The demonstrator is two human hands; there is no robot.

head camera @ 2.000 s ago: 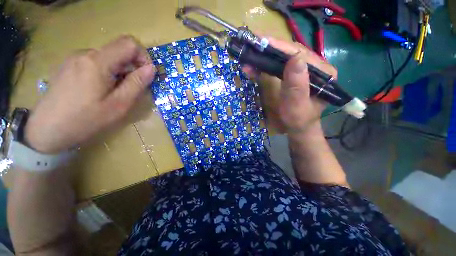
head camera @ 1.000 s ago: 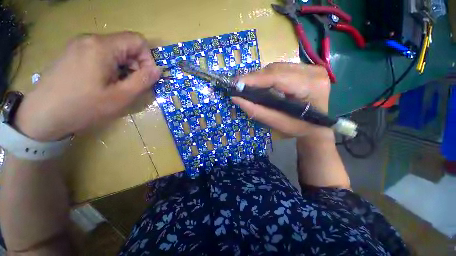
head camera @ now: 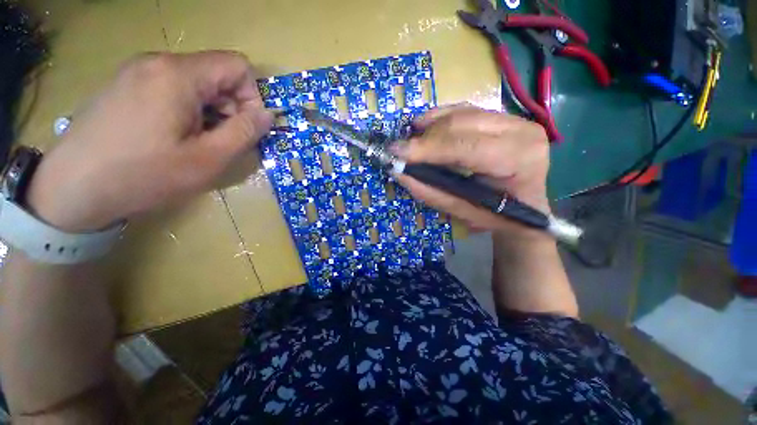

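The blue PCB panel [head camera: 357, 199] lies in front of me on the tan board, its near edge at my patterned clothing. My right hand [head camera: 481, 162] holds the soldering iron [head camera: 465, 186] like a pen. The iron's metal tip points up and left, over the panel's upper left part. My left hand [head camera: 183, 137] is at the panel's upper left edge, with thumb and finger pinched on a thin dark lead wire [head camera: 280, 128]. The wire's end is close to the iron's tip; whether they touch is too small to tell.
Red-handled side cutters [head camera: 521, 79] and a second red-handled tool [head camera: 573, 50] lie overlapping beyond my right hand. A black box [head camera: 651, 37] with blue and yellow items is at the upper right. A dark wire sheaf [head camera: 21, 62] is far left. A small white disc [head camera: 61, 125] lies near my left wrist.
The iron's tip has come down from above the panel's top edge to its upper left part. My left hand has shifted slightly right. Over the last second both hands have moved little.
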